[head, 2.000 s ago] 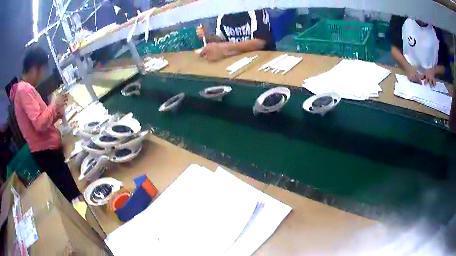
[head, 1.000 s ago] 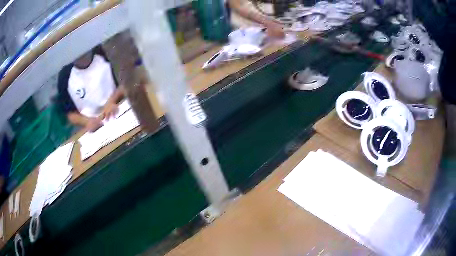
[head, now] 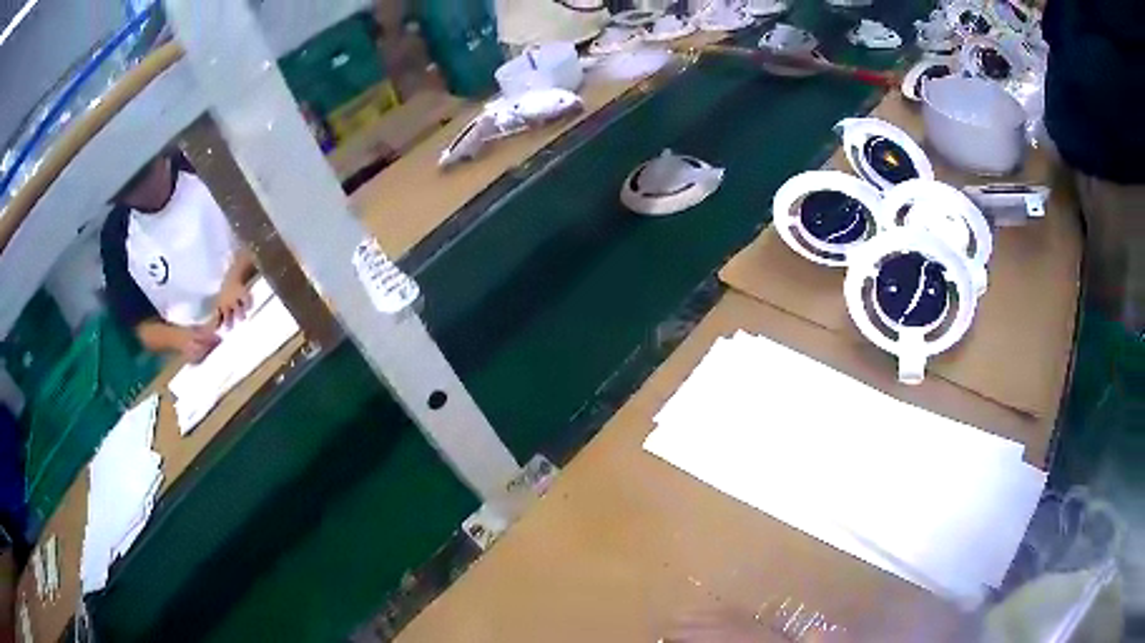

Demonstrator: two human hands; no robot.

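Note:
A stack of long white sheets (head: pixel 841 459) lies on the brown cardboard bench (head: pixel 565 553), slightly fanned. Several white ring housings with black centres lie overlapping behind it; the nearest (head: pixel 910 295) has its tab towards me and a thin white line across its black centre. A blurred skin-toned patch at the bottom edge may be my left hand (head: pixel 728 624); its fingers cannot be made out. A blurred pale shape at the bottom right corner may be my right hand (head: pixel 1061 605), partly cut off. Whether either holds anything cannot be told.
The dark green conveyor (head: pixel 540 289) carries a white housing (head: pixel 672 183). A pale metal post (head: pixel 364 270) stands at the bench edge. A person (head: pixel 188 258) handles white sheets opposite. A white bowl-like part (head: pixel 973 123) and more housings are at the back right. Tiny glinting pieces (head: pixel 800 618) lie near me.
The view has swung right from the left-hand stack and the blue-and-orange object to the post and right-hand sheets. Since one second ago, a skin-toned blur has appeared at the bottom edge.

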